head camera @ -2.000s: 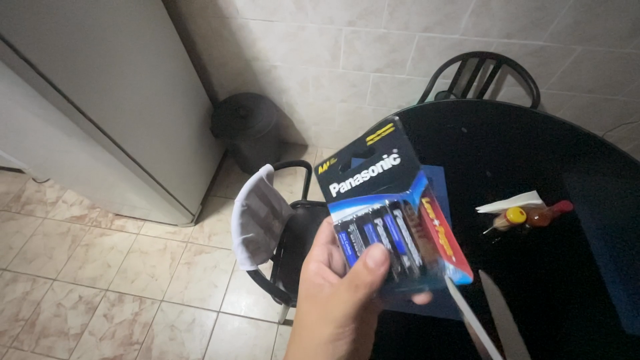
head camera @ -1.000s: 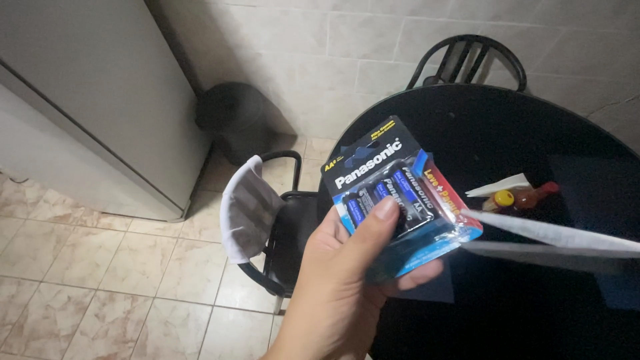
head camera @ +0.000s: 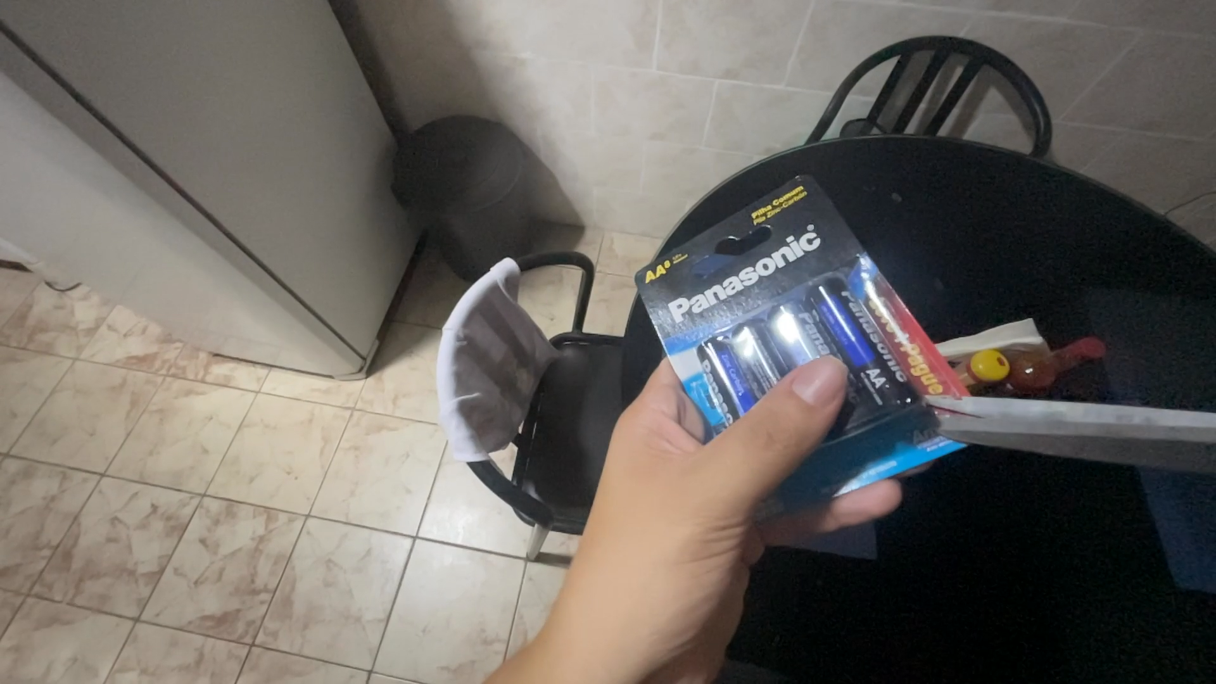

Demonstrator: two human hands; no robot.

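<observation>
My left hand [head camera: 703,484] grips a Panasonic blister pack of AA batteries [head camera: 741,285] from its lower left side, the thumb across the clear plastic front. Several blue and black batteries [head camera: 841,328] show through the plastic. A pair of scissor blades [head camera: 1073,427] reaches in from the right edge, the tips at the pack's lower right side, by its red strip. Whether the blades have cut into the card cannot be told. The scissors' handles and my right hand are outside the view.
Below the pack is a round black table [head camera: 1045,218], with sauce bottles [head camera: 1035,366] and a white napkin [head camera: 997,339]. One black chair [head camera: 926,95] stands behind it, another with a white-covered back [head camera: 484,361] at its left. A dark bin [head camera: 475,190] stands beside the refrigerator [head camera: 218,171].
The scissor blades were pointing up from below beside the pack two seconds ago; now they lie nearly level at its right side. The pack has tilted counterclockwise in my left hand.
</observation>
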